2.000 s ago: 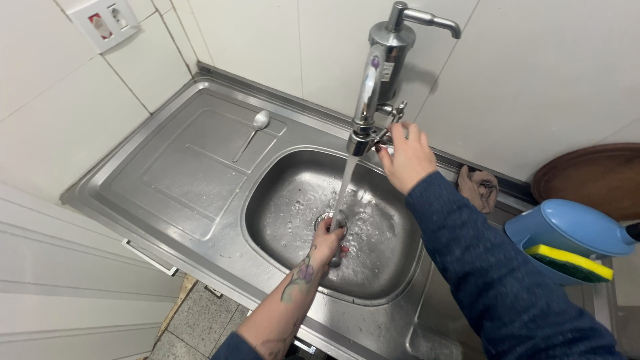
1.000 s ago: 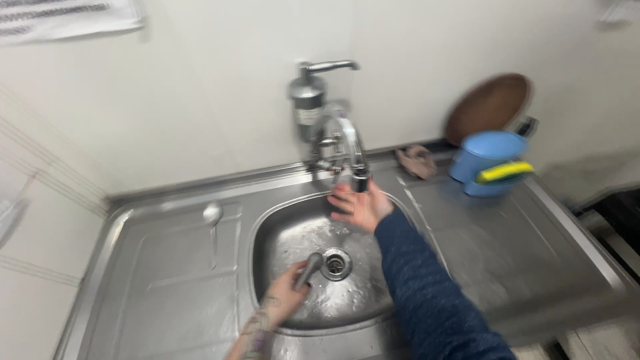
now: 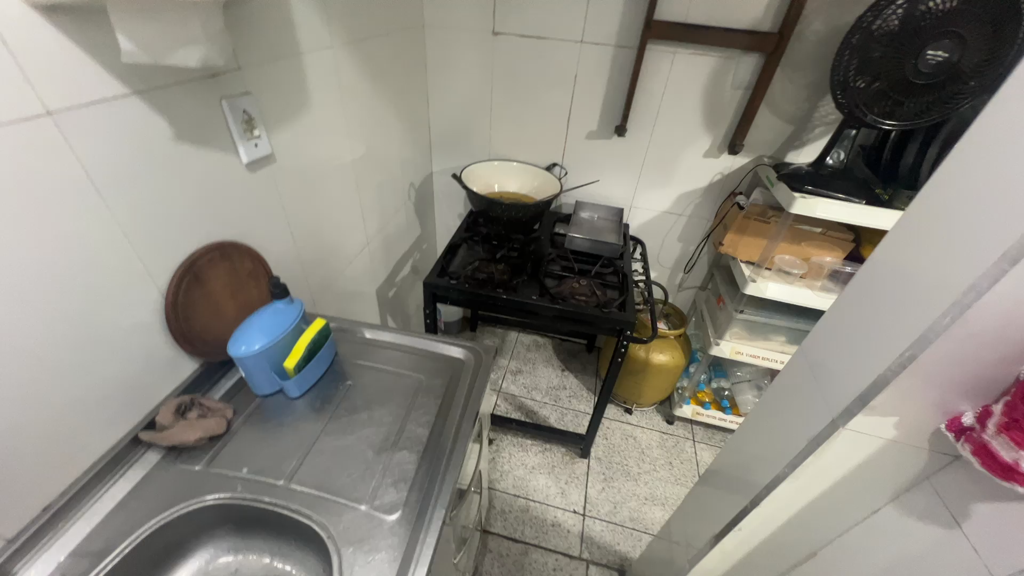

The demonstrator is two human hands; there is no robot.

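Observation:
Neither my left hand nor my right hand shows in the head view now. At the lower left is part of the stainless steel sink basin [image 3: 232,544] with its ribbed drainboard [image 3: 360,440]. A blue plastic dispenser [image 3: 268,344] stands on the drainboard, with a yellow and green sponge [image 3: 306,346] in its front holder. Beside it a crumpled brown cloth [image 3: 188,422] lies near the wall. A round brown wooden board [image 3: 216,300] leans on the wall behind the dispenser. The faucet is out of view.
A black gas stove [image 3: 536,276] carries a wide pan [image 3: 512,188] with yellowish liquid and a rectangular metal tray [image 3: 595,228]. Beside it stands a gold gas cylinder [image 3: 646,360]. Farther right are a shelf unit [image 3: 752,352], a black fan [image 3: 928,68] and a door edge [image 3: 848,384].
The view has swung far to the right, from the basin to the stove. Both hands have left the view. One second ago, my left hand held a dark object over the basin.

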